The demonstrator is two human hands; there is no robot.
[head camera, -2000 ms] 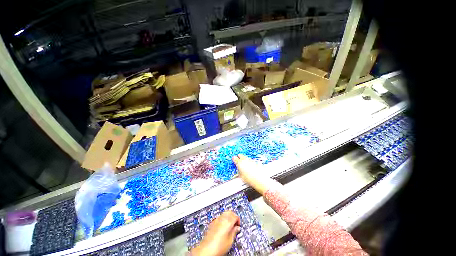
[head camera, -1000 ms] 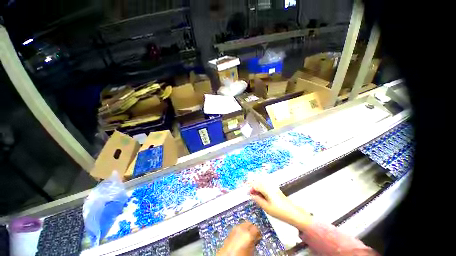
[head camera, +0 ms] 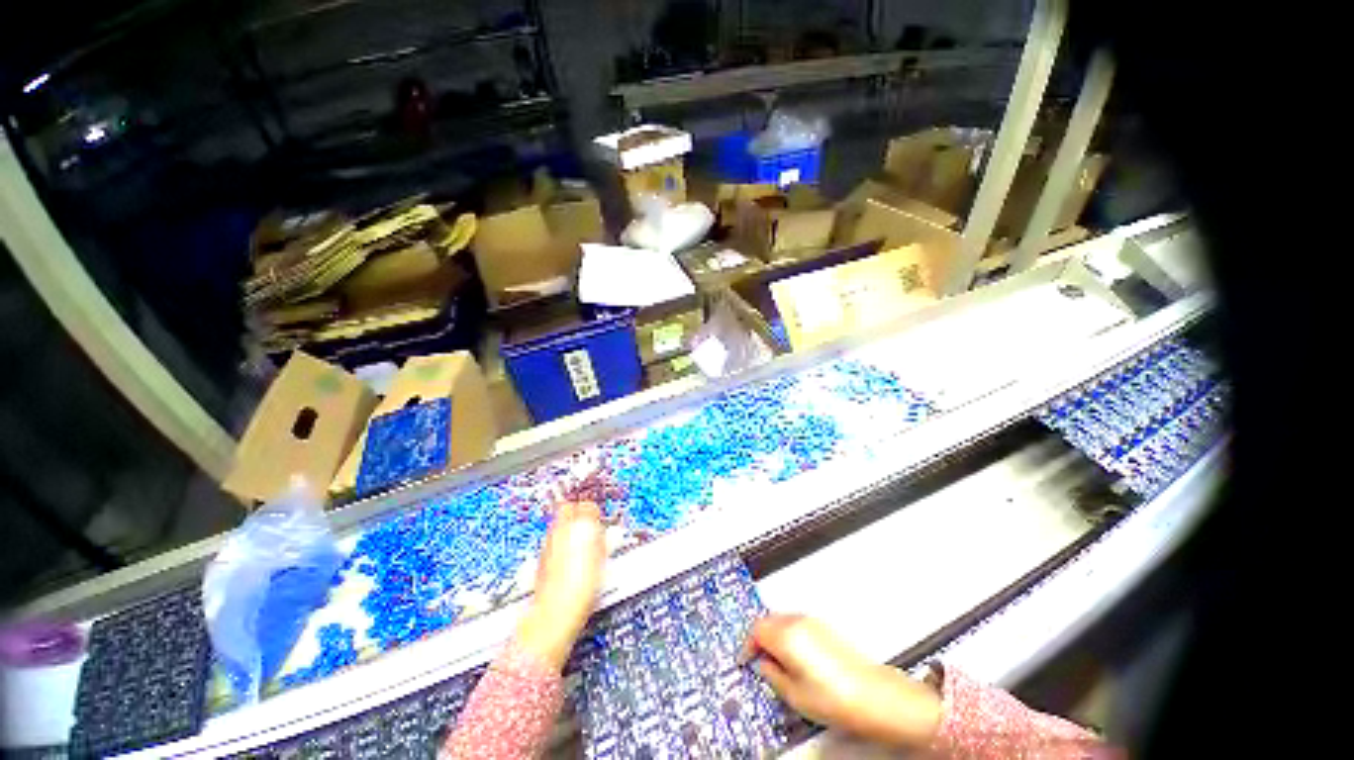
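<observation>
A dark blue-purple circuit board panel [head camera: 668, 668] lies across the conveyor rails in front of me. My left hand [head camera: 567, 572] reaches over the rail, its fingertips at the small patch of dark red components [head camera: 591, 487] amid the blue heap. Whether it holds a piece is too small to tell. My right hand [head camera: 824, 671] is at the panel's right edge, fingertips bent down onto it; any piece in them cannot be made out. Tiny blue components [head camera: 728, 453] lie in a long loose heap on the white ledge.
A clear plastic bag with blue contents [head camera: 275, 594] and a dark gridded board [head camera: 144, 676] are at the left. Another panel [head camera: 1151, 408] lies on the rails at right. Cardboard boxes [head camera: 305, 426] and a blue bin [head camera: 575, 368] stand behind the ledge.
My left hand has moved from the panel up to the red components. My right hand has come back from the heap's near edge down to the panel's right edge. The view has shifted slightly.
</observation>
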